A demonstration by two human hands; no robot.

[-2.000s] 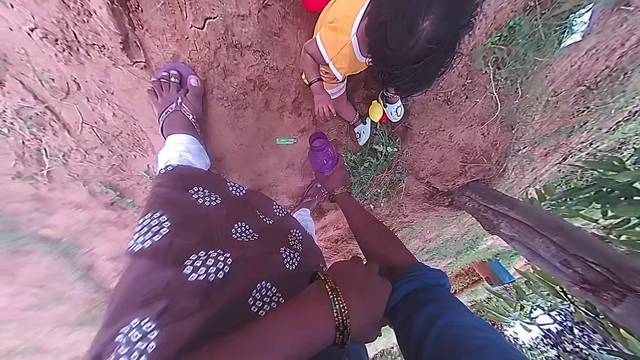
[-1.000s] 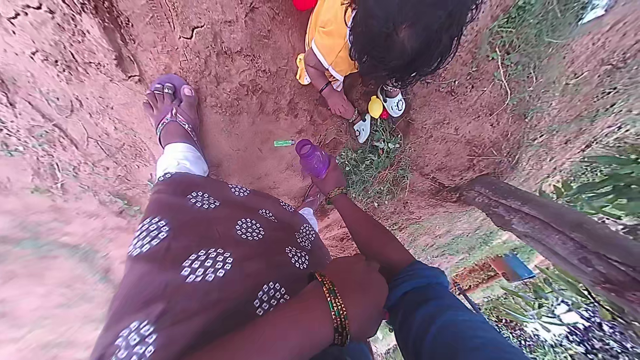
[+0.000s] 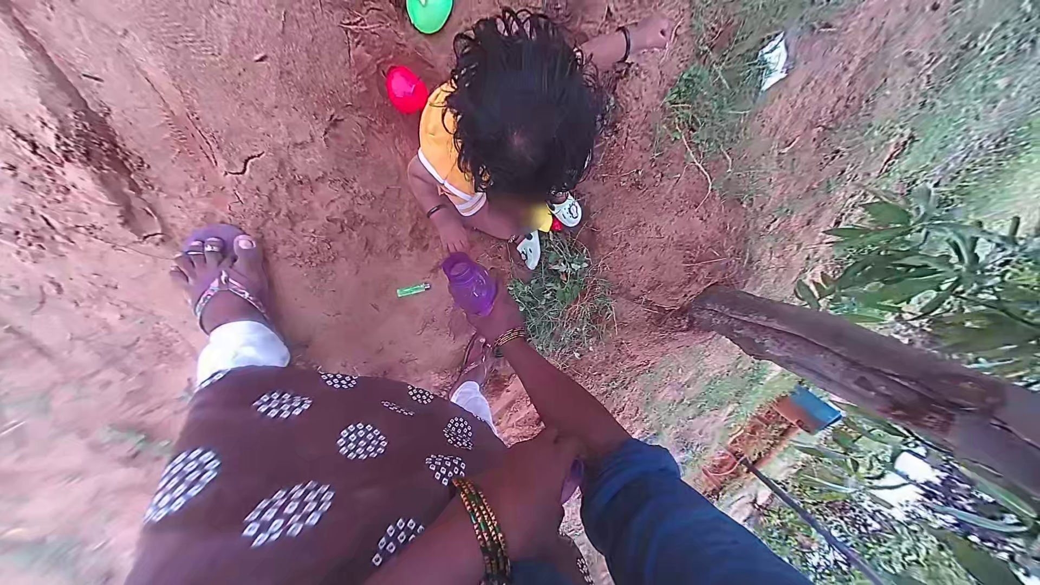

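My right hand [image 3: 497, 313], at the end of a blue sleeve, holds a translucent purple plastic bottle [image 3: 470, 284] low over the soil. Nearer to me, my left hand [image 3: 540, 475] is curled beside the right forearm, with bangles on its wrist. Part of a purple object [image 3: 573, 481] shows at its edge; the fingers are mostly hidden. Just beyond the bottle, another person [image 3: 524, 122] in a yellow top crouches, one hand [image 3: 453, 234] close to the bottle's mouth. A small green item [image 3: 413, 289] lies on the ground left of the bottle.
Red [image 3: 406, 89] and green [image 3: 429, 12] balloon-like objects lie beyond; a yellow one [image 3: 538, 218] is by the person's white shoes. A grass tuft [image 3: 569, 301] grows beside my right hand. A wooden post [image 3: 845, 349] slants across the right, near leafy plants [image 3: 934, 260].
The crouching person has leaned over, and one arm now stretches out to the right. The view has shifted, bringing the green balloon-like object into sight. My right hand still holds the bottle.
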